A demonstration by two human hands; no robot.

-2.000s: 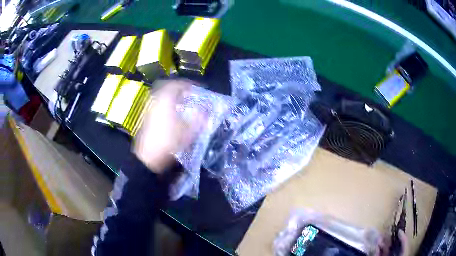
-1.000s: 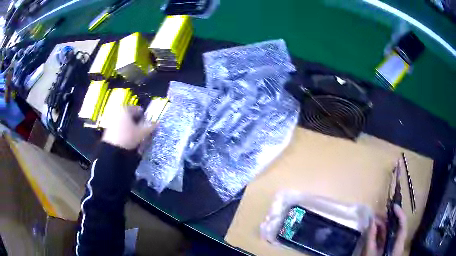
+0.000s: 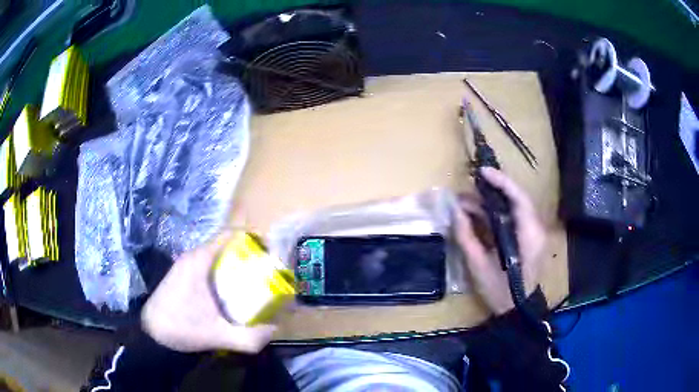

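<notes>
My left hand (image 3: 184, 306) holds a yellow-edged pouch battery (image 3: 249, 283) with a white face, just left of the device; it is slightly blurred. The device housing (image 3: 383, 266) lies flat with its glossy black face up, and a green circuit board (image 3: 311, 268) shows at its left end. A clear plastic sleeve (image 3: 368, 217) lies around and behind the device. My right hand (image 3: 502, 237) grips a black soldering iron (image 3: 494, 195) by its handle, tip pointing away from me, to the right of the device.
Cardboard mat (image 3: 345, 161) under the work. Tweezers (image 3: 502, 124) lie at its upper right. Fan (image 3: 300, 70) stands at the back left, bubble-wrap bags (image 3: 176, 145) left, battery stacks (image 3: 65, 88) far left. A black unit (image 3: 613, 161) with a white spool (image 3: 602, 67) stands right.
The view has swung right. My left hand has come from the battery stacks to the device, now with a battery in it. My right hand still holds the iron.
</notes>
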